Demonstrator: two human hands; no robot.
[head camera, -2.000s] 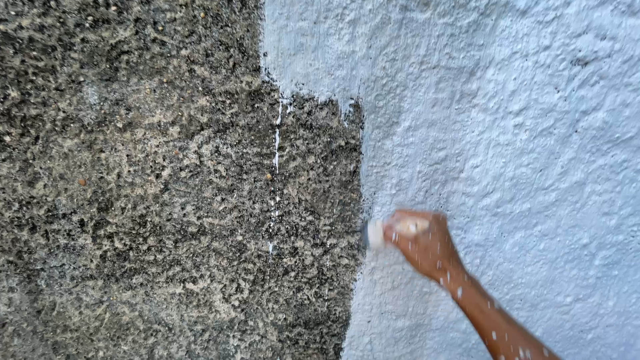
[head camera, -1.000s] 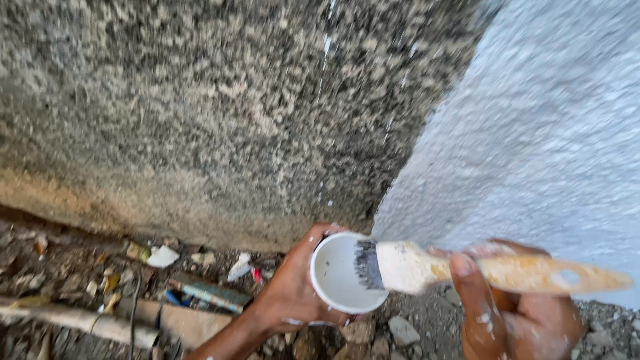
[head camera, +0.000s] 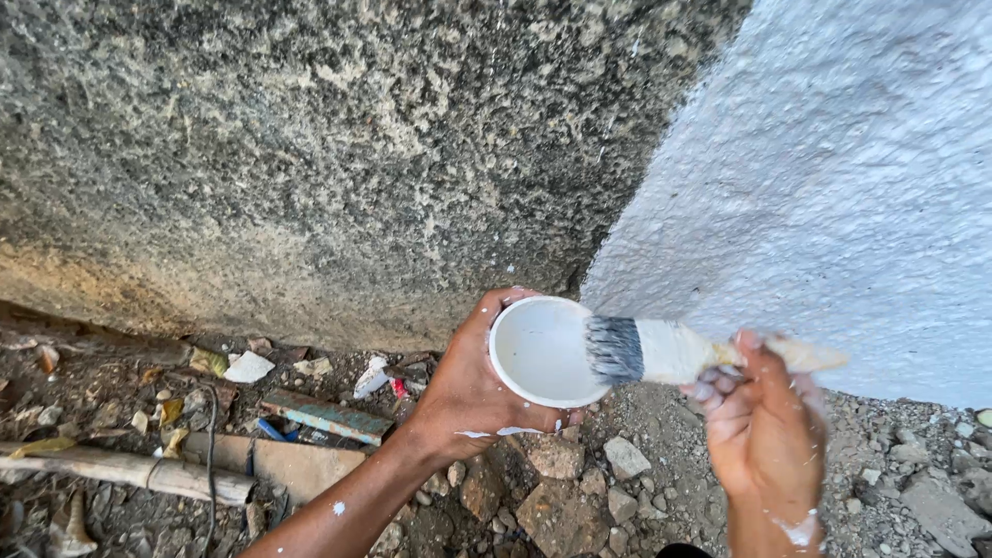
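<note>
My left hand (head camera: 473, 380) grips a white plastic cup (head camera: 535, 353) from its left and lower side, with white paint inside. A paintbrush (head camera: 674, 351) lies level, its dark, paint-wetted bristles over the cup's right rim. My right hand (head camera: 763, 411) holds the brush by its pale wooden handle, fingers closed round it. Both hands carry white paint spots. Behind them stands a rough wall: its left part is bare, dark, weathered masonry (head camera: 325, 155), its right part is coated in white paint (head camera: 837, 194), and the two meet along a slanting edge above the cup.
Stones (head camera: 562, 515) and soil lie along the wall's foot. At the lower left are a wooden pole (head camera: 132, 470), a flat board (head camera: 287, 465), a paint-flecked wood strip (head camera: 325, 415), a thin dark cord (head camera: 211, 465), dry leaves and litter.
Two seconds ago a hand held the brush at the paint's edge on the wall. The view has since swung down to the cup. From one second ago, the brush remains at the cup's rim.
</note>
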